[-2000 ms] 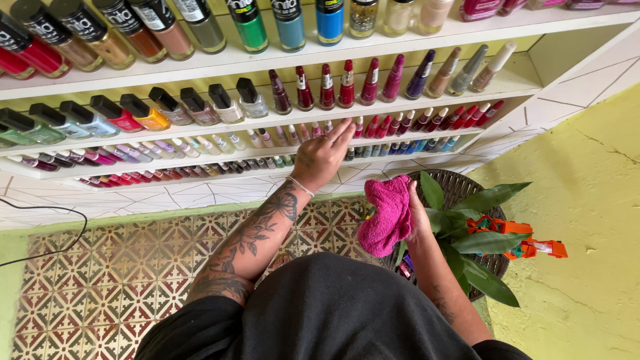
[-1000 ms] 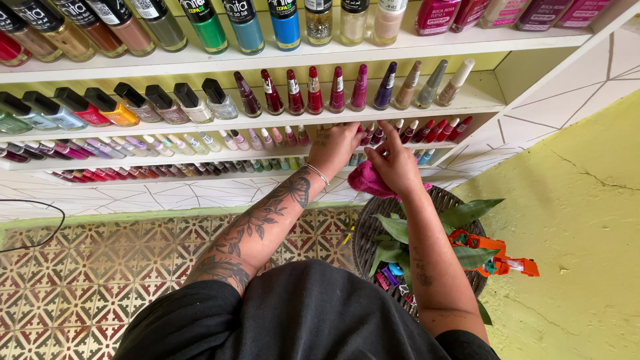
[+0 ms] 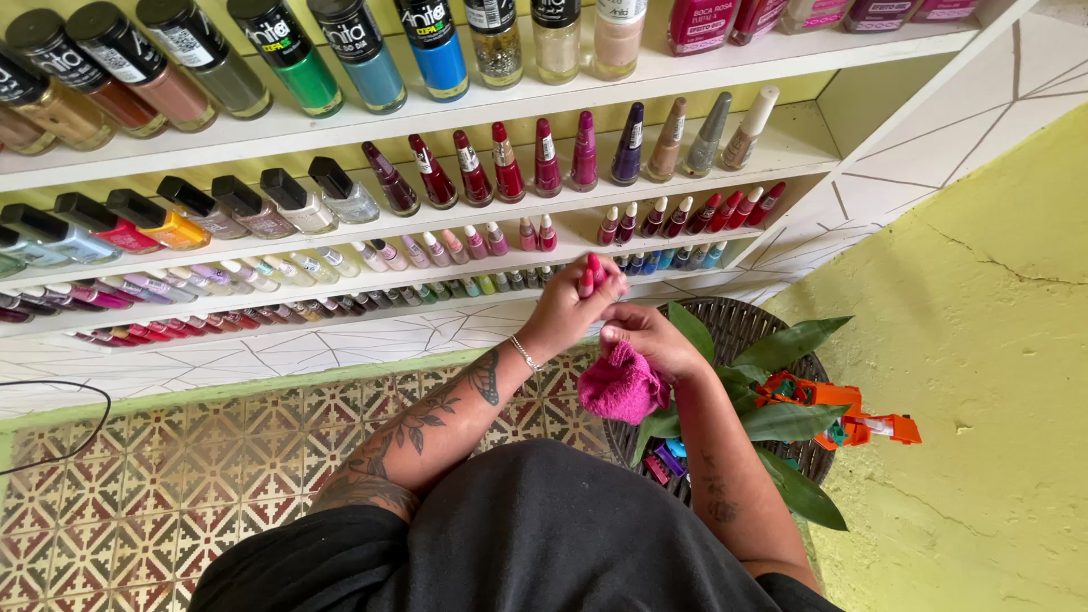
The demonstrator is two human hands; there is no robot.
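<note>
My left hand [image 3: 571, 304] is closed around small nail polish bottles, whose red caps [image 3: 592, 275] stick out above the fingers. Close beside it on the right, my right hand [image 3: 654, 340] holds a bunched magenta terry cloth [image 3: 624, 384], which hangs below its fingers. Both hands are in front of the lower shelves. A gap shows in the row of small polish bottles between a pair with pinkish caps [image 3: 537, 233] and a group with pale and red caps [image 3: 677, 218]. The fingertips of both hands are partly hidden or blurred.
White wall shelves [image 3: 527, 92] carry rows of nail polish bottles. A dark woven round table [image 3: 722, 319] at the lower right bears a leafy plant [image 3: 790, 421], orange plastic items [image 3: 829, 404] and small colored pieces. A black cable [image 3: 106, 408] hangs at the left above the patterned tile floor [image 3: 187, 476].
Both hands have drawn back from the small-bottle shelf, the left now with red-capped bottles in it. A gap has opened in that row. The cloth now hangs lower, in plain view.
</note>
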